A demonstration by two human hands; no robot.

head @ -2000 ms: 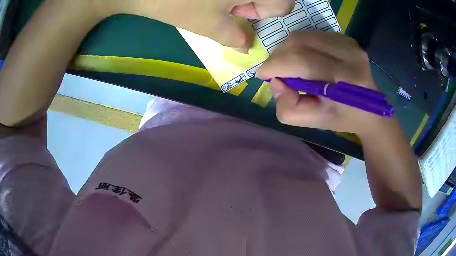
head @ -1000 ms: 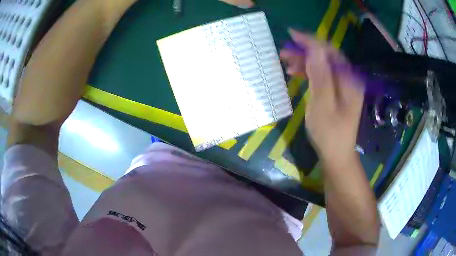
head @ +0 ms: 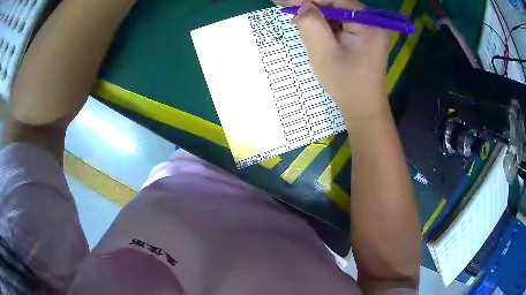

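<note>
A label sheet (head: 230, 86) lies tilted on the green mat in front of me, with a bare white part at the left and columns of small printed boxes at the right. Dark handwriting shows in the boxes near its top edge. My right hand (head: 352, 63) is shut on a purple pen (head: 375, 18), with its tip at the top edge of the sheet. My left forearm reaches past the top edge of the picture; the left hand itself is out of view or cut off, apart from what may be a fingertip beside the pen tip.
Yellow tape (head: 161, 118) runs along the mat's front edge. A test fixture (head: 461, 138) with metal parts stands at the right on black. A printed paper sheet (head: 470, 222) is at the lower right. Red and black wires (head: 506, 52) are at the upper right. A white slotted container (head: 14, 40) is at the upper left.
The label sheet, first partly under both hands, now lies more exposed and turned. My right hand moved off it with the pen, then came back to its top edge. My left hand left the view.
</note>
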